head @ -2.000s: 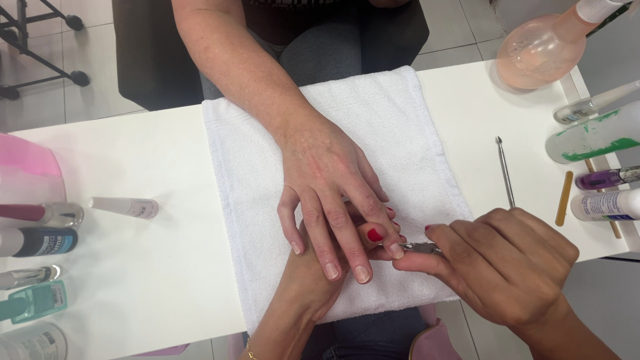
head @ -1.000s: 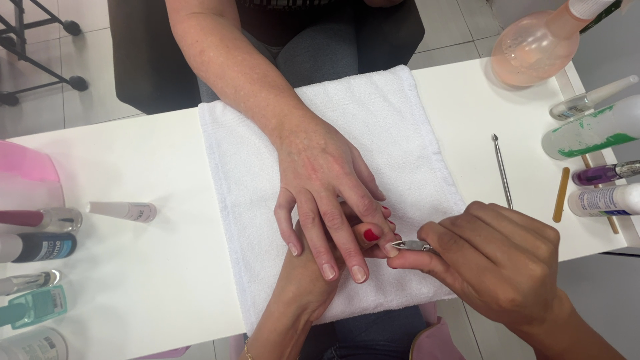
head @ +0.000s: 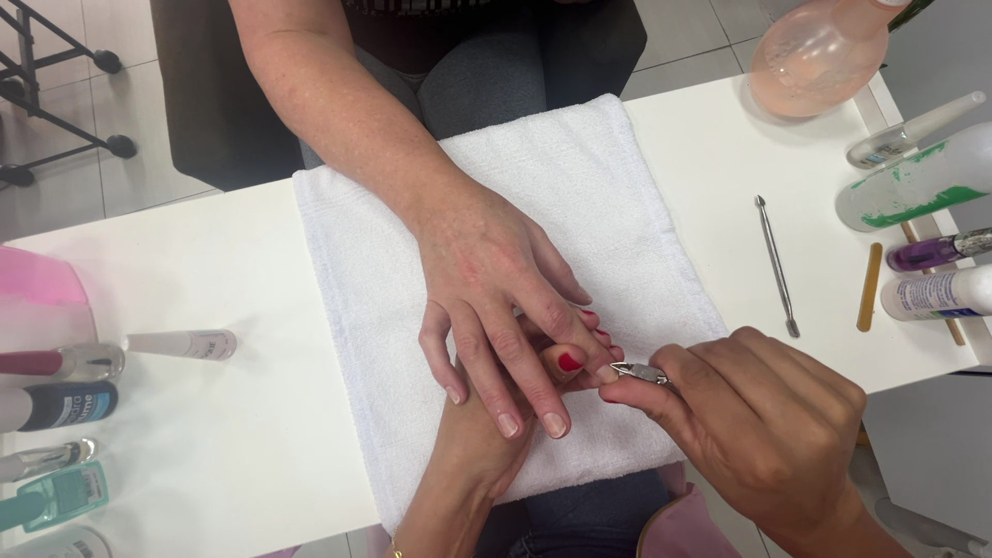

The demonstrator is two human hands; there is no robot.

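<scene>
A client's hand [head: 484, 271] lies palm down over a white towel [head: 558, 170]. From beneath, my left hand [head: 496, 434] holds its index finger, my red-nailed thumb resting on the finger near its tip. The client's other fingers hang over my palm and wrist. My right hand [head: 752, 426] is closed around metal cuticle nippers [head: 642, 373]; most of the handles are hidden in my fist. The nippers' jaws touch or nearly touch the side of the held fingertip by the nail. Whether the jaws are closed cannot be told.
On the right lie a metal cuticle pusher [head: 776, 267] and a nail file [head: 869, 287], beside several bottles and a round peach-coloured bottle [head: 814, 66]. Nail polish bottles, a small white-capped bottle [head: 182, 344] and a pink container [head: 43, 302] stand or lie on the left.
The nippers' jaws, apart at the fingertip one second ago, now look closer together. Both hands keep almost the same place, still holding the finger and the nippers.
</scene>
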